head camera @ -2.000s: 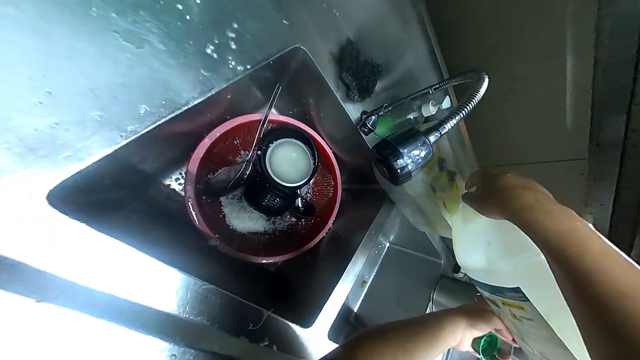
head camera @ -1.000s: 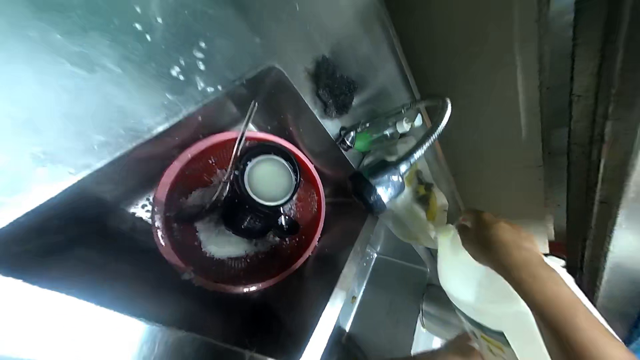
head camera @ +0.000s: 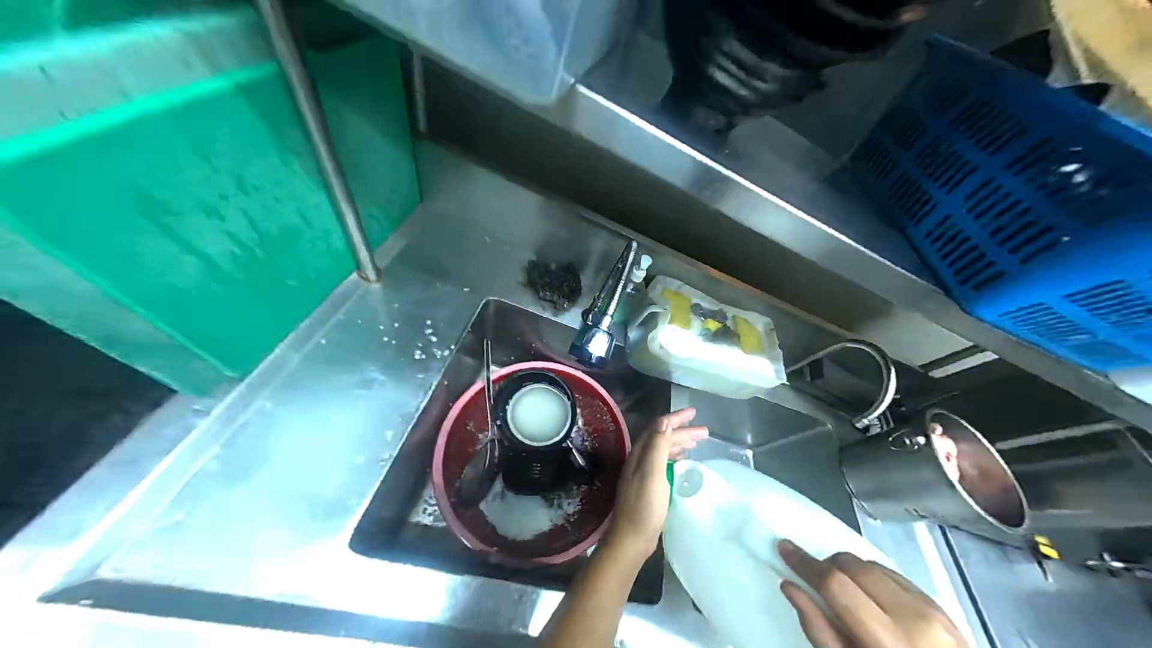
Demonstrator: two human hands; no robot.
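Note:
A large white plastic jug (head camera: pixel 747 531) lies tilted over the right sink edge, its green cap (head camera: pixel 670 474) toward the red basin. My left hand (head camera: pixel 650 477) is at the capped end, palm against it with fingers apart. My right hand (head camera: pixel 855 589) rests on the jug's side near the handle; its exact grip is unclear. In the left sink sits a red plastic basin (head camera: pixel 621 432) with white foam. It holds a black container (head camera: pixel 535 463) with whitish liquid in its round top, and a metal ladle (head camera: pixel 489 405) leans beside it.
A chrome faucet (head camera: pixel 594 342), a dark scouring pad (head camera: pixel 553 283) and a translucent container (head camera: pixel 706 337) stand behind the sinks. At right is a steel pot (head camera: pixel 900 477). Overhead runs a metal shelf (head camera: pixel 720 193) with a blue crate (head camera: pixel 1035 207); a green bin (head camera: pixel 225 207) is at left.
The view has shifted widely, now showing the shelf and green bin. My left hand, low beside the jug earlier, is now at its green-capped end. The jug has turned toward the basin.

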